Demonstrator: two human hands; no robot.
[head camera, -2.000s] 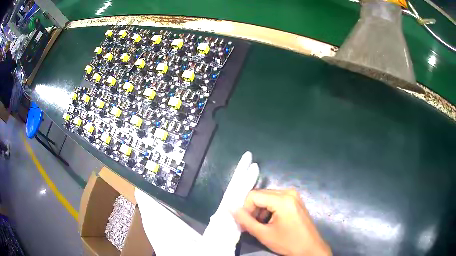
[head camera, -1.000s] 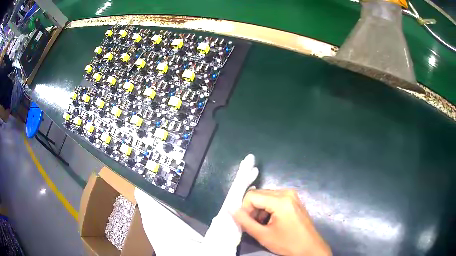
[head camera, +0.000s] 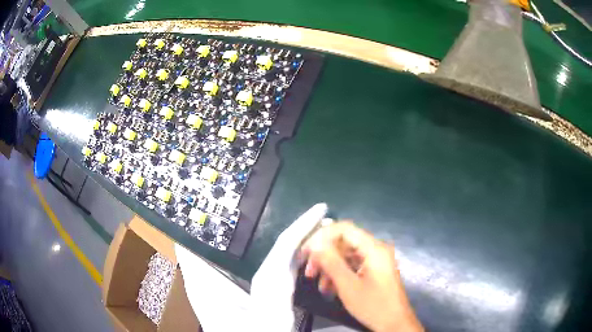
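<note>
My left hand wears a white work glove and reaches up over the bench's near edge, fingers extended. Its palm side is partly hidden. My right hand is bare and slightly blurred; its bent fingers pinch at the side of the glove near the left fingers. A panel of many small circuit boards with yellow blocks lies on a flat black sheet with a notched edge, left of both hands. Neither hand touches the panel.
The dark green bench runs under everything. A grey flared hood nozzle stands at the back right. An open brown carton with small pale pieces is below the near edge. A blue stool stands at left.
My left gloved hand has tilted and its fingers lean more to the right. My right hand has shifted up slightly and its fingers have opened out a little at the glove. The panel has not moved.
</note>
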